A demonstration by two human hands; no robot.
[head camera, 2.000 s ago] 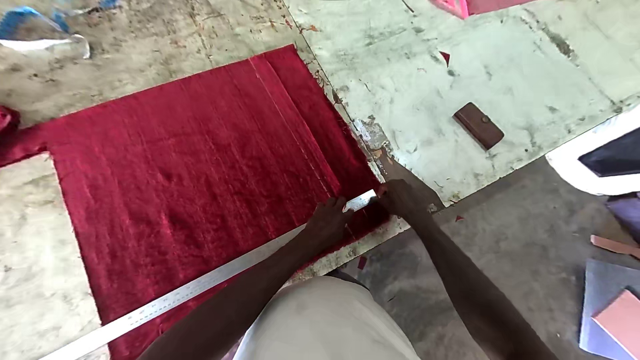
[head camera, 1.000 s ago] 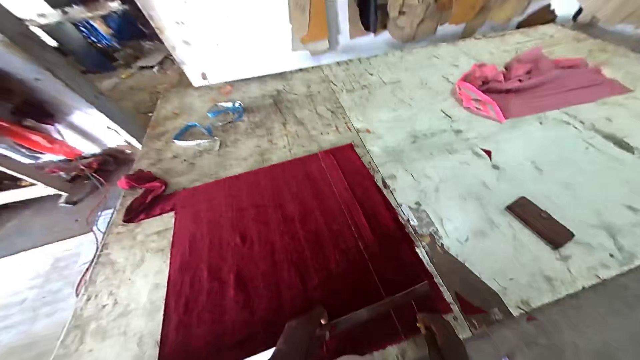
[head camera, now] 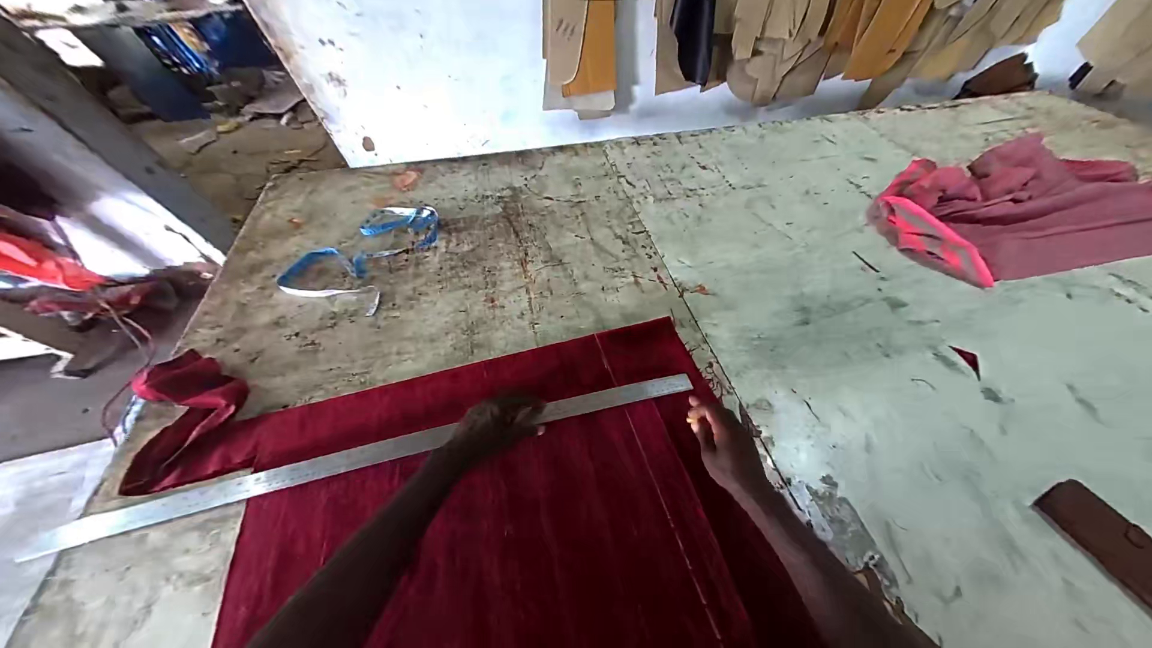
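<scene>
A dark red cloth (head camera: 540,513) lies flat on the worn table, with a pale line running along its right side. Across its upper part rests a long metal ruler (head camera: 351,461), slanting up to the right; its left end reaches past the cloth. My left hand (head camera: 498,423) grips the ruler right of its middle. Close to the ruler's right end is my right hand (head camera: 723,438), its thumb and fingers bent around a small yellowish piece that may be chalk.
A blue and white tape measure (head camera: 396,236) lies loosely coiled beyond the cloth. Pink fabric (head camera: 1035,216) is bunched at the right, and a brown wallet-like case (head camera: 1093,531) lies nearer. A red scrap (head camera: 967,360) sits between them. Paper patterns (head camera: 774,45) hang on the wall.
Both hands and the ruler have moved from the near end of the cloth to its far part. The view has tilted up since the first frame.
</scene>
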